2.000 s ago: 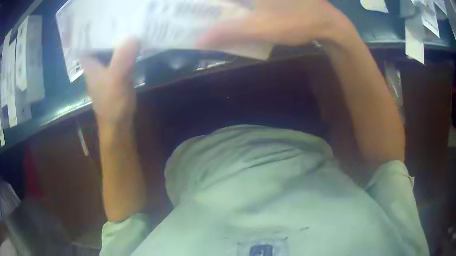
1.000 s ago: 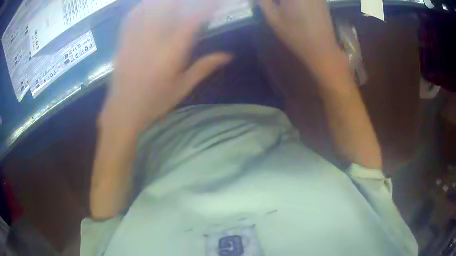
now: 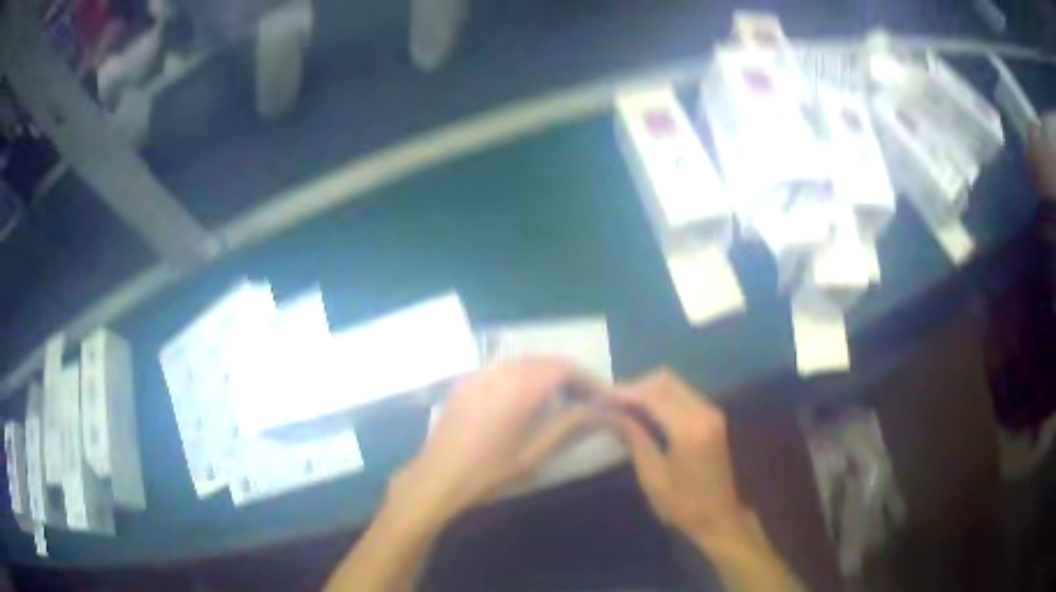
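My left hand [image 3: 492, 422] and my right hand [image 3: 686, 453] meet over the bench's front edge, fingers curled and fingertips close together. A small dark object [image 3: 649, 428] shows narrowly between the fingers of both hands, blurred and mostly hidden. A whitish flat piece [image 3: 550, 338] lies behind and under the hands; whether it is paper or wrap I cannot tell. Left of the hands, a white box [image 3: 376, 356] lies across overlapping printed sheets [image 3: 203, 399], glaring in the light.
White boxes [image 3: 104, 405] stand in a row at the bench's far left. Several white boxes with dark-red marks [image 3: 677, 174] are heaped at the right, flaps towards me. Crumpled clear plastic [image 3: 853, 480] hangs below the right edge. Part of another person's hand [image 3: 1046, 150] shows far right.
The view has tilted up to the bench. The printed sheet that both hands held is out of them. My hands, apart a second ago, are together at the front edge.
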